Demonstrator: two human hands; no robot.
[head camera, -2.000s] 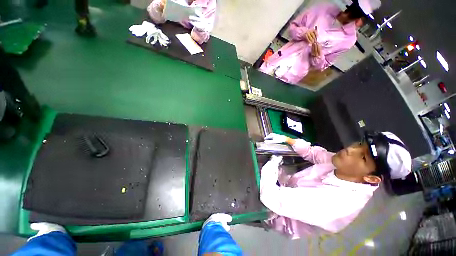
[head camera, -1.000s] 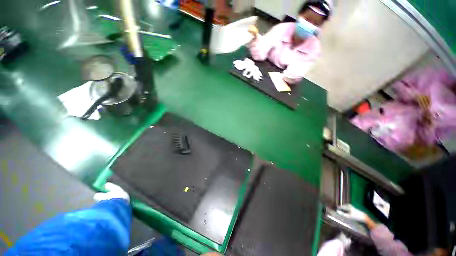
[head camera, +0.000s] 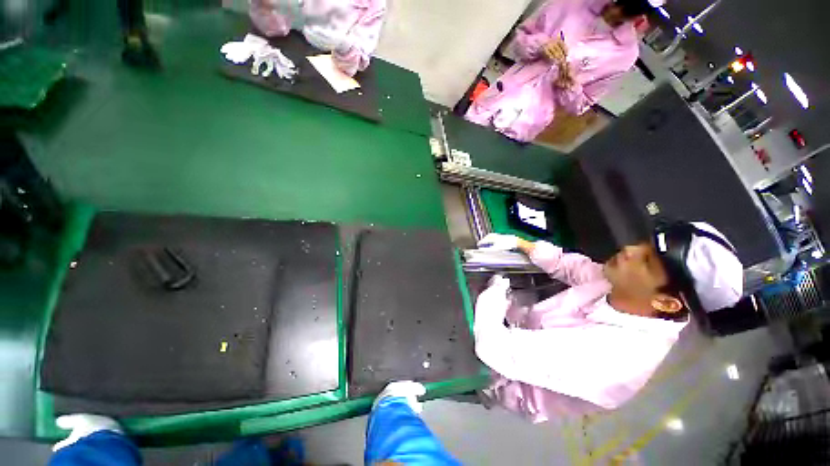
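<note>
Two black pads with green edges lie side by side in front of me, the larger left pad (head camera: 164, 337) and the smaller right pad (head camera: 400, 309). A black brush (head camera: 170, 268) lies on the upper part of the left pad. My left hand (head camera: 86, 426), in a white glove, rests at the near left edge of the left pad. My right hand (head camera: 400, 392), also in a white glove, rests at the near edge of the right pad. Neither hand shows an object in it; the fingers are small and partly hidden at the edge.
A person in pink (head camera: 582, 337) stands at the right, a gloved hand at the conveyor rails (head camera: 505, 182). A dark device with a white label (head camera: 530, 216) sits there. Across the green bench, a black mat (head camera: 300, 77) holds white gloves (head camera: 259, 56) and a card (head camera: 333, 74). Another person (head camera: 555, 68) stands beyond.
The view swung left and back. My right hand, out of clear view one second ago, shows again at the right pad's edge. The brush remains on the left pad.
</note>
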